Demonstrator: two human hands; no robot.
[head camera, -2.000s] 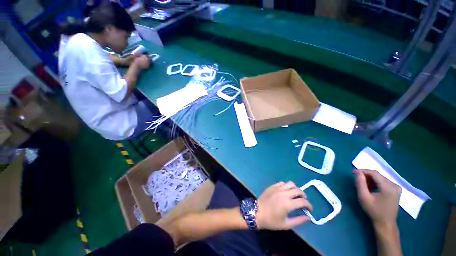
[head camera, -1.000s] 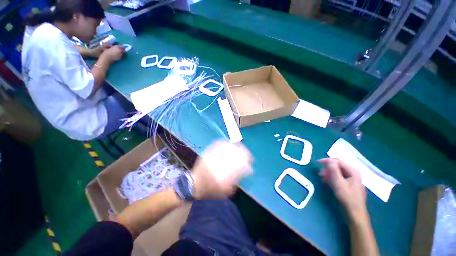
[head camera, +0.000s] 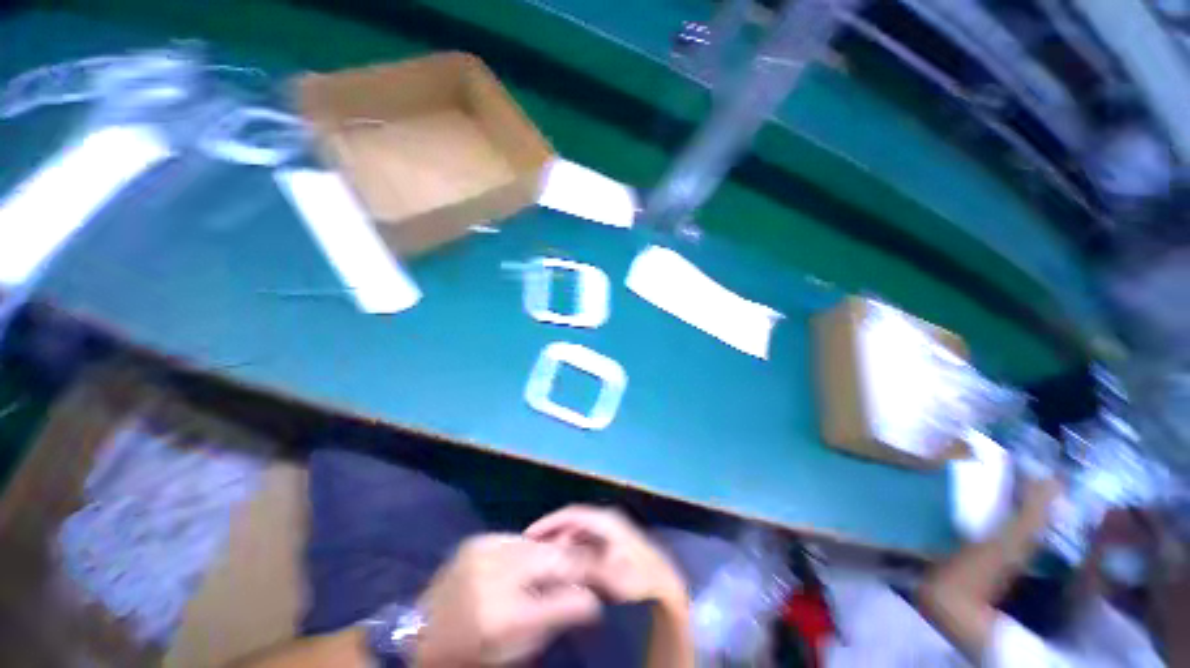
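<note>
Two white plastic frames lie on the green bench, the far one (head camera: 602, 295) above the near one (head camera: 611, 397). My left hand (head camera: 503, 603), with a watch at the wrist, and my right hand (head camera: 626, 559) are together over my lap, below the bench edge. Their fingers meet. The picture is blurred, and whether anything small is between the fingertips cannot be seen. A white sheet (head camera: 705, 303) lies right of the frames.
An open carton (head camera: 415, 159) stands at upper left, beside a narrow white strip (head camera: 346, 242) and blurred wires (head camera: 170, 98). A carton of clear plastic bags (head camera: 842, 379) stands at right, near another person's arm (head camera: 979, 587). A floor carton of white parts (head camera: 157, 522) is at lower left.
The view has swung right, so the bench things sit further left. My left hand has moved from the bench edge and my right hand from beside the frames; they now meet over my lap.
</note>
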